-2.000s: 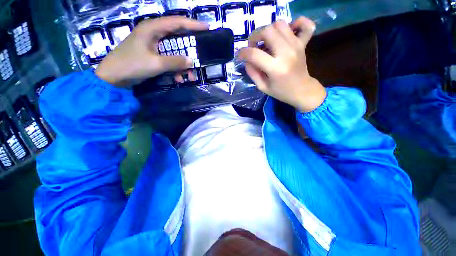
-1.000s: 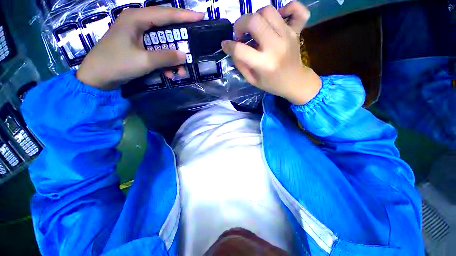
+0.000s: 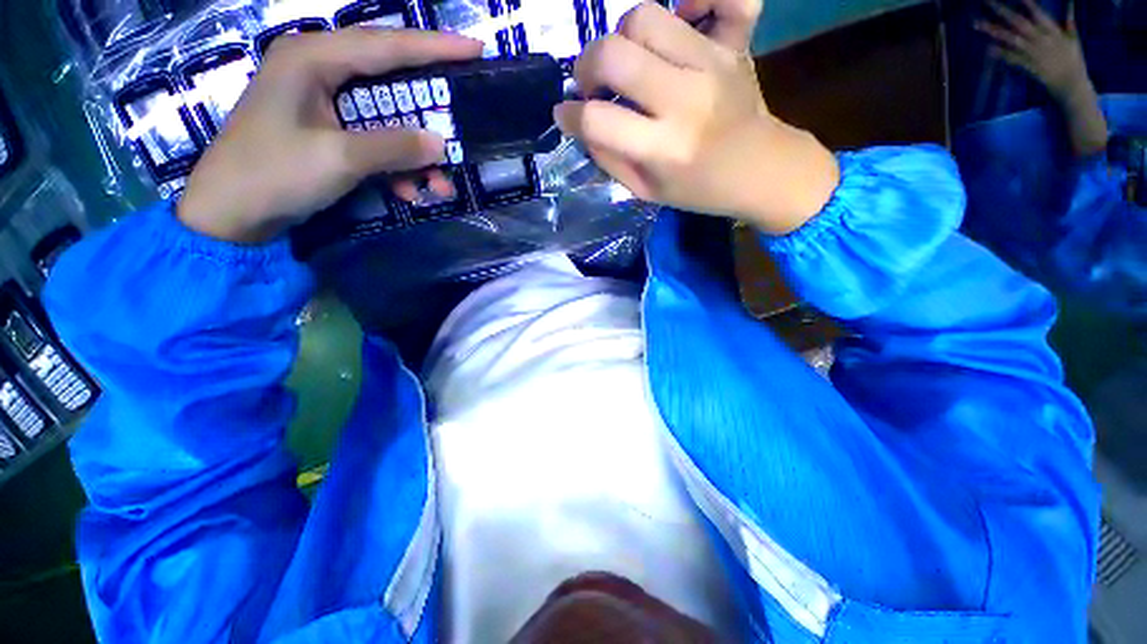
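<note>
My left hand (image 3: pixel 296 126) holds a black keypad phone (image 3: pixel 503 107) sideways, white keys towards the palm and dark screen to the right. My right hand (image 3: pixel 667 113) is at the phone's right end, thumb and fingers bent close to its edge. Something thin and clear seems to show at the phone's lower right corner by the thumb; I cannot tell whether the fingers pinch it. A window tray (image 3: pixel 107 94) of shiny clear plastic with rows of black frames lies behind and under my hands.
Phone trays with white-keyed phones (image 3: pixel 50 377) lie at the left on the green bench. A brown carton (image 3: pixel 855 94) stands right of my right hand. At the far right are another person's raised hand (image 3: pixel 1038 50) and blue sleeve.
My left hand and the phone have shifted slightly left. My right fingers have closed in from apart to the phone's right end. The other person's hand has come into view.
</note>
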